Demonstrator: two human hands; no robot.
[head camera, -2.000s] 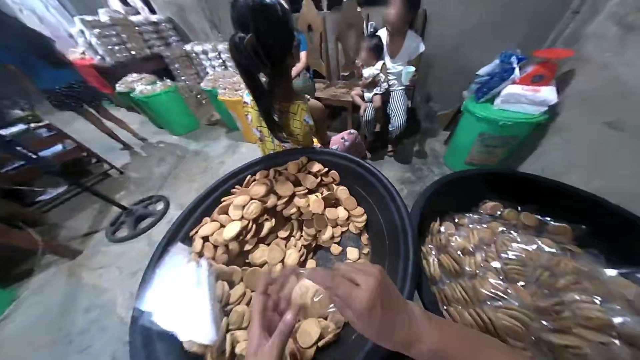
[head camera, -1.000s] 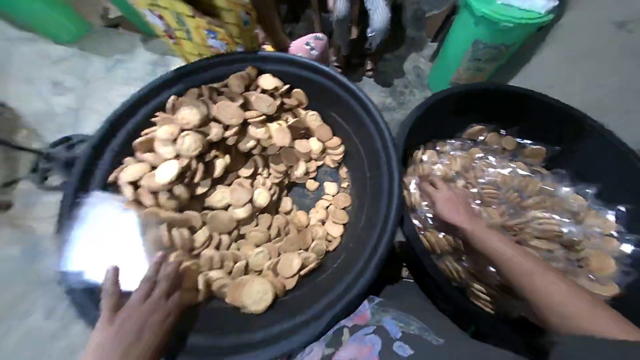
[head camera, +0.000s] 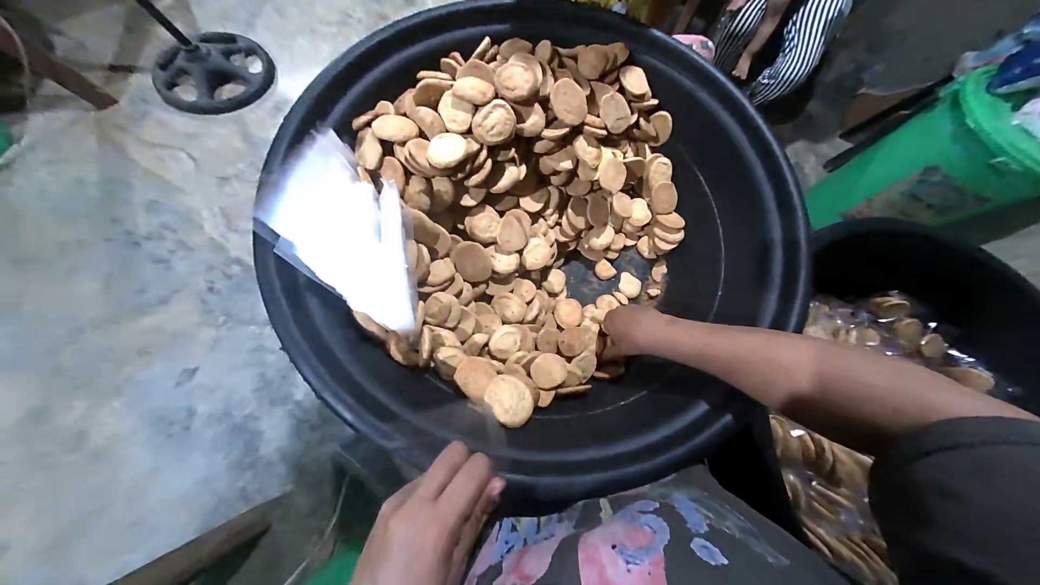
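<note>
Round flat biscuits (head camera: 520, 236) lie heaped in a wide black plastic tub (head camera: 756, 203). My right hand (head camera: 638, 329) reaches in from the right, its fingers down among the biscuits at the pile's lower right edge and hidden. My left hand (head camera: 443, 516) is at the near rim, fingers curled together; a faint clear film, seemingly a plastic bag (head camera: 467, 414), extends from its fingertips over the tub's edge. A stack of clear plastic bags (head camera: 337, 231), bright with glare, rests on the left side of the heap and rim.
To the right, a second black tub (head camera: 845, 236) holds packed bags of biscuits (head camera: 829, 479), partly under my right arm. Behind it stands a green plastic bin (head camera: 910, 183). A black wheel-shaped base (head camera: 214, 73) is on the concrete floor at upper left. A person's striped trouser legs (head camera: 792, 49) show beyond the tub.
My right hand has moved from the tub of packed bags into the loose biscuits. My left hand has left the bag stack for the near rim. The view has shifted.
</note>
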